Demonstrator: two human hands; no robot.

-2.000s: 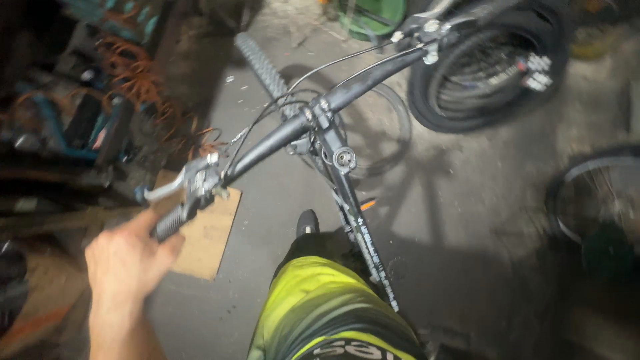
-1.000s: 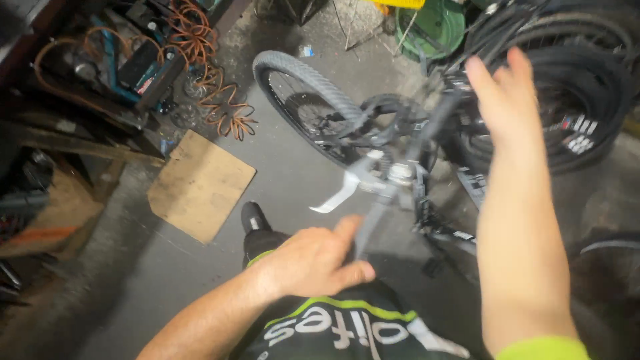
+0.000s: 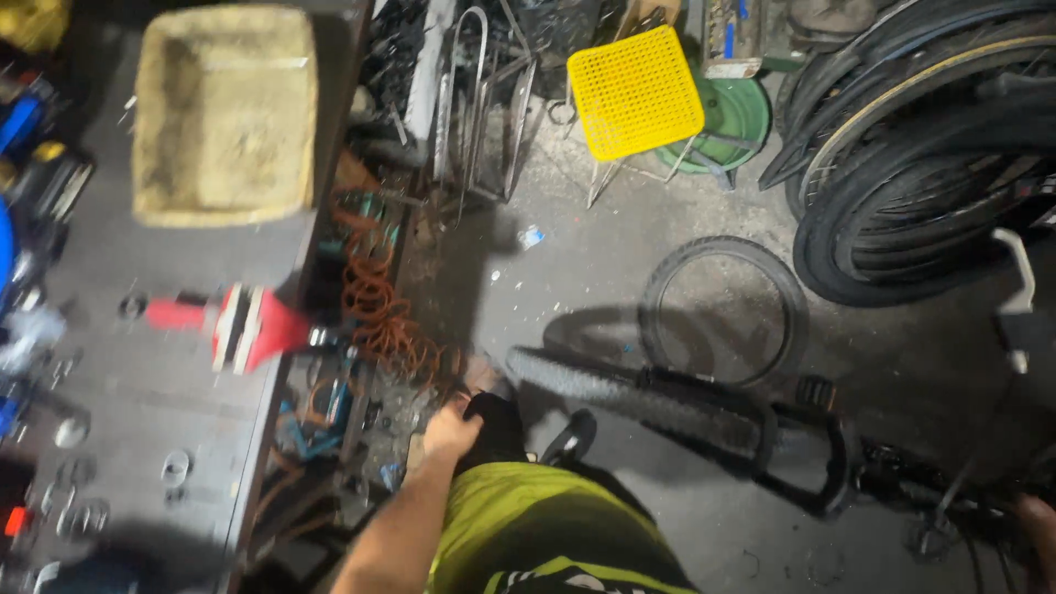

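My left hand hangs at my left side by my dark trouser leg, its fingers curled and blurred; whether it pinches anything cannot be told. Of my right hand only a blurred part shows at the right edge, beside the dark bicycle; its fingers and grip are hidden. The bicycle's knobbly front tyre points left, toward my feet, with the fork around it. A brake lever shows at the right edge. A loose tyre is on the floor beyond the front wheel.
On the workbench at left are a yellowish plastic tray, a red clamp-like tool and small metal parts. Coiled orange hose hangs by its edge. A yellow stool, a green basin and stacked tyres stand beyond.
The view has swung left to the workbench. My left hand has gone from near the handlebar to my side. My right hand, reaching forward before, is now at the right edge.
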